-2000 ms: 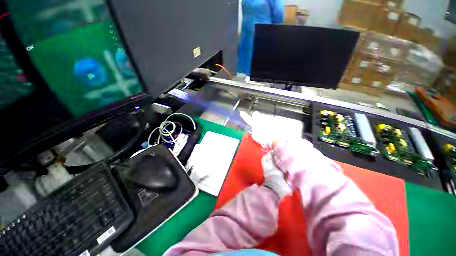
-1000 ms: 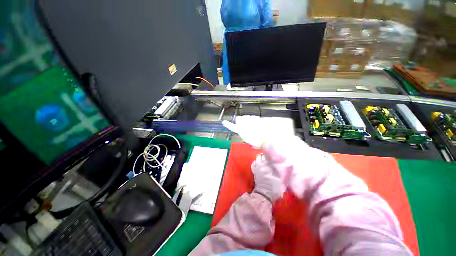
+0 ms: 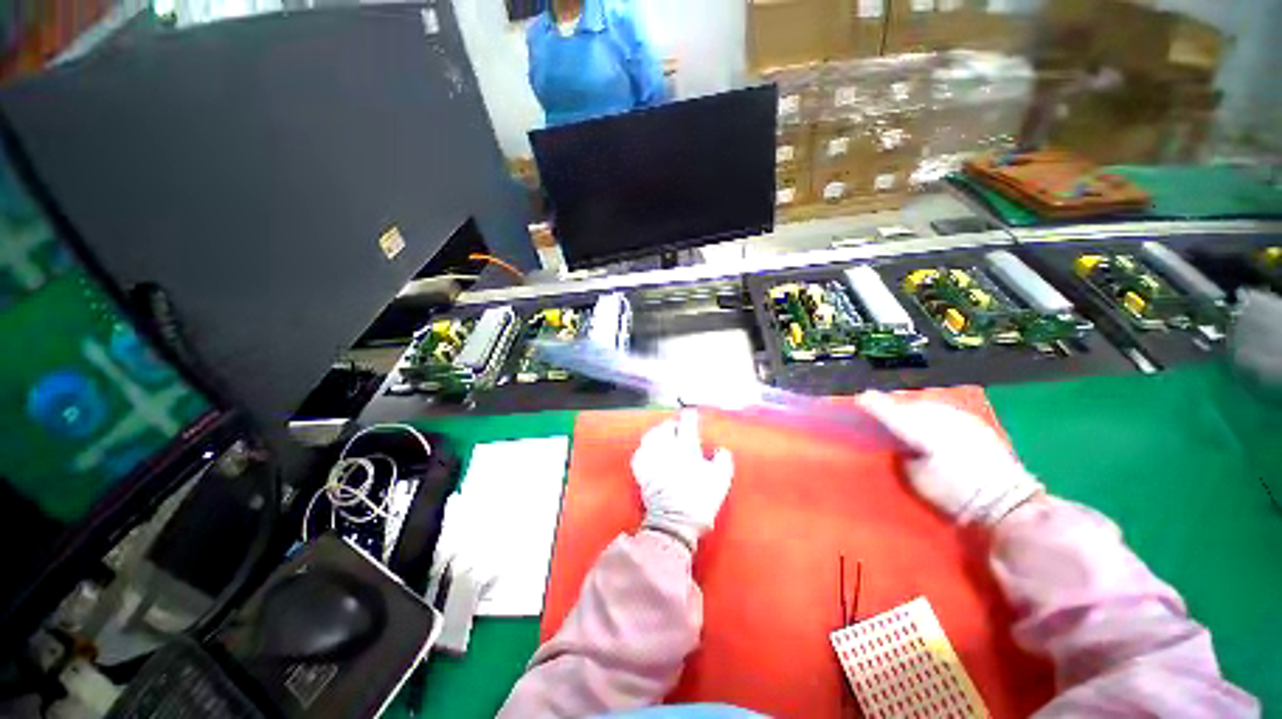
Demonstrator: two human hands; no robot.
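Note:
A long clear purple strip (image 3: 633,375) lies slantwise across the back edge of the red mat (image 3: 787,562) and over the conveyor. My gloved right hand (image 3: 956,457) holds its right end between fingers and thumb. My gloved left hand (image 3: 682,478) is over the mat's left part, thumb and forefinger apart, forefinger near the strip; whether it touches is unclear. A pale label sheet (image 3: 914,663) with rows of red marks and thin dark tweezers (image 3: 849,590) lie at the mat's front.
Circuit boards (image 3: 844,316) in black carriers stand along the conveyor behind the mat. At left are a white paper (image 3: 518,520), mouse (image 3: 321,615), cables (image 3: 359,478) and a large screen (image 3: 63,365). A blank monitor (image 3: 661,176) and a person in blue (image 3: 598,63) are behind.
The view has turned right. My right hand has moved from across my left arm to the right, with the strip. Boards now show at the conveyor's left, and the label sheet and tweezers are uncovered.

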